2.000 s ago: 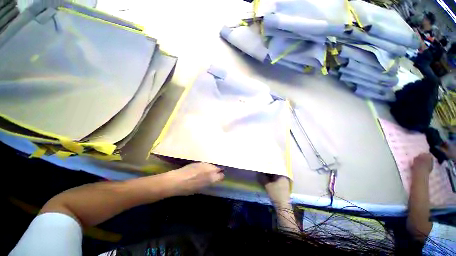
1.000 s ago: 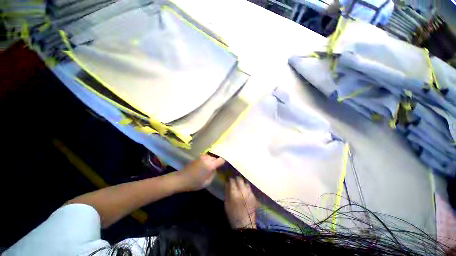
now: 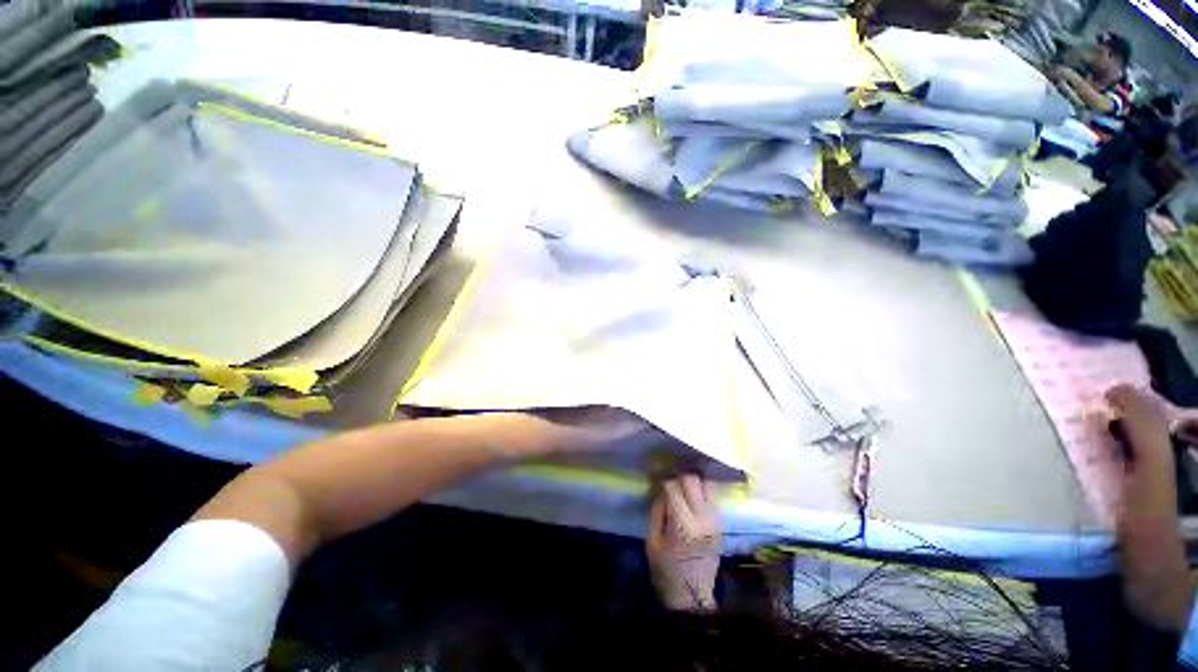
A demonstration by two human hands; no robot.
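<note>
A light-grey panel (image 3: 578, 328) with yellow side edges lies at the near table edge. Its near edge is lifted on the right half, opening a dark gap with a yellow line below. My left arm reaches across from the left, and my left hand (image 3: 585, 431) goes in under the lifted edge; its fingers are hidden. My right hand (image 3: 686, 532) is at the panel's near right corner, fingers together and bent at the edge; they appear to pinch it, though the fingertips are partly hidden.
Left, a stack of grey panels (image 3: 223, 236) with yellow tabs. Back right, folded grey bundles (image 3: 841, 131). Right of the panel, thin metal rods (image 3: 788, 355) and a red-handled tool (image 3: 862, 473). Far right, another person's hand (image 3: 1136, 420) over a pink sheet (image 3: 1071, 374); dark heap (image 3: 1090, 256) behind.
The view swung left, then back right. My left hand moved from the panel's left corner rightward under its near edge, now lifted. My right hand is at the right corner.
</note>
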